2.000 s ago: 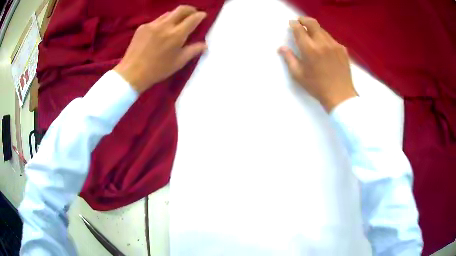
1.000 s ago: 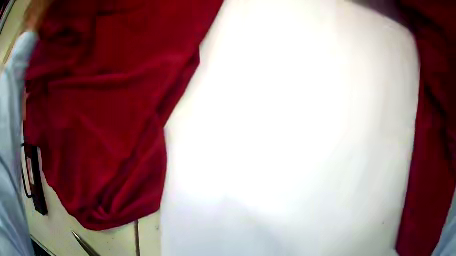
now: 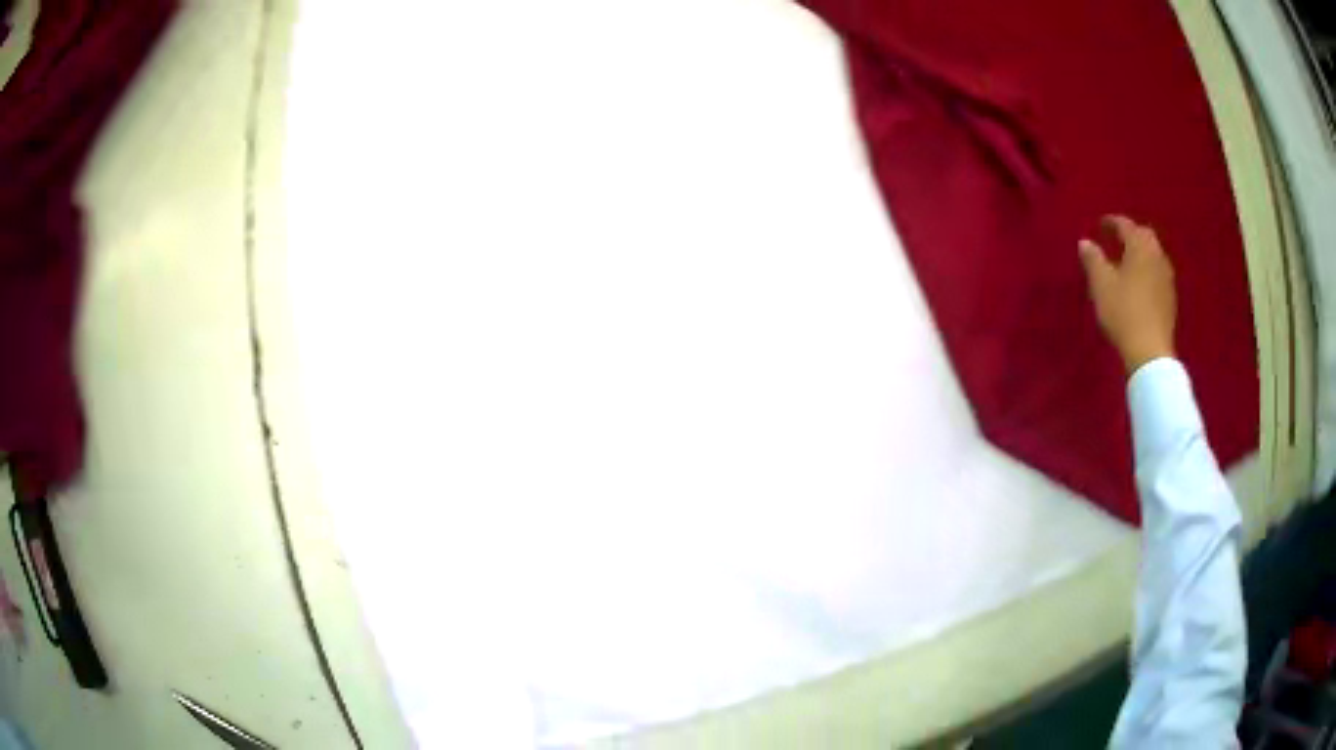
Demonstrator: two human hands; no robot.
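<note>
A broad white sheet [image 3: 615, 337] lies over the middle of the cream table. Deep-red cloth [image 3: 1026, 264] covers its right side, with a few folds near the top. More red cloth [image 3: 37, 279] lies rumpled at the far left, apart from the sheet. My right hand [image 3: 1136, 293] is over the right-hand cloth with fingers bent and apart; nothing shows in it, and whether it touches the cloth is unclear. My left hand is not in view; a bit of pale blue shows at the lower left edge.
A dark bar with a pale label [image 3: 62, 593] lies at the left beside a black looped handle [image 3: 32, 572]. Metal blade tips [image 3: 220, 724] show at the bottom left. A dark seam [image 3: 264, 396] runs along the cream table [image 3: 169, 381]. The table's edge is at right.
The left red cloth has moved off to the far left, baring the table and seam. The view has shifted. My right hand has come back into view at the right; my left arm has left it.
</note>
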